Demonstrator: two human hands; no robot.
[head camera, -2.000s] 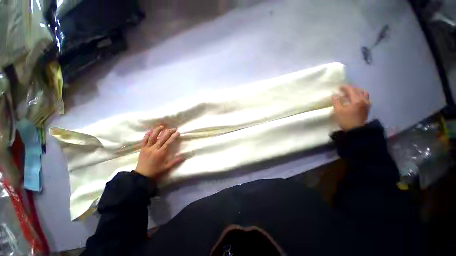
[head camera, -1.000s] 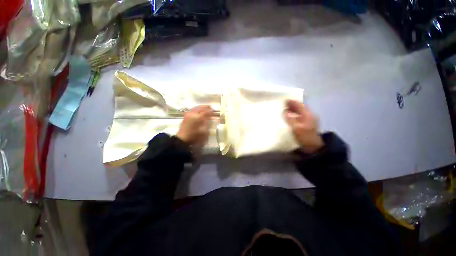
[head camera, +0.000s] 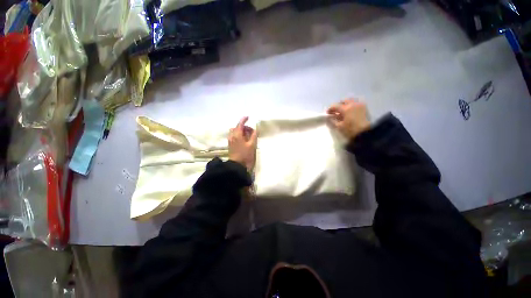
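Note:
A cream dress (head camera: 297, 157) lies on the pale table, its right part folded over to the left. The neckline end points left and its upper edge stands slightly open. My left hand (head camera: 243, 142) rests on the cloth at the edge of the folded part, fingers pointing away from me. My right hand (head camera: 349, 118) pinches the far right corner of the folded part between thumb and fingers.
Bagged cream garments (head camera: 58, 52) pile at the far left, with dark bagged garments (head camera: 192, 35) beside them. A light-blue strip (head camera: 88, 138) and red-edged bags (head camera: 55, 201) lie at the left edge. Scissors (head camera: 476, 100) lie at the right. Crumpled clear plastic (head camera: 506, 230) shows at lower right.
The dress was spread long two seconds ago; its right part is now folded over to the left. Since one second ago, my right hand has moved to the fold's far corner.

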